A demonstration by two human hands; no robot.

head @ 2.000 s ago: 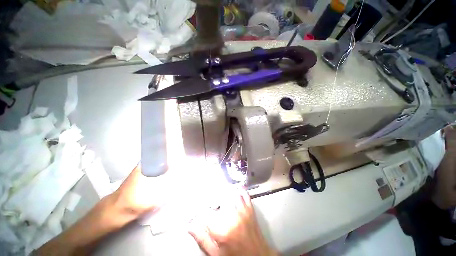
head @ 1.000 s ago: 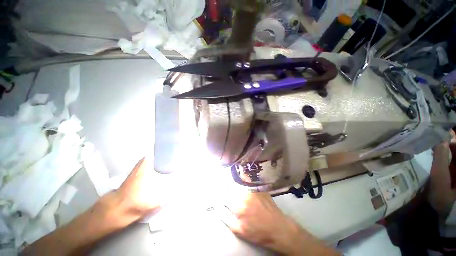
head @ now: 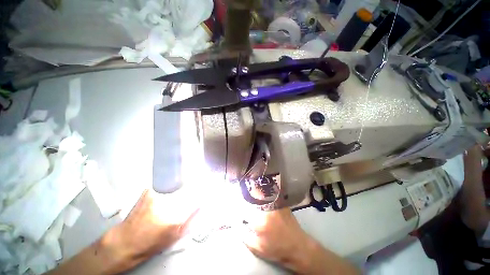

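A white fabric piece (head: 215, 228) lies under the machine head, mostly washed out by glare. My left hand (head: 156, 217) is at its left side, fingers lost in the glare. My right hand (head: 274, 231) is at its right side, just below the cream sewing machine (head: 349, 113), its fingertips also washed out. Whether either hand grips the fabric cannot be told. The needle and presser foot are hidden by the bright light. The curved take-up cover (head: 294, 161) stands above my right hand.
Thread snips (head: 279, 91) lie on the machine head. A heap of white pieces (head: 37, 182) is on the table at left, more white cloth (head: 172, 27) behind. Black scissors (head: 336, 196) lie under the machine arm. A grey plate (head: 167, 150) stands left of the head. A person's arm (head: 475, 188) shows at far right.
The view shifted right, then partly back. My right hand has moved from the front edge to beside the machine head, its forearm now reaching in from the lower right. My left hand stays on the left side.
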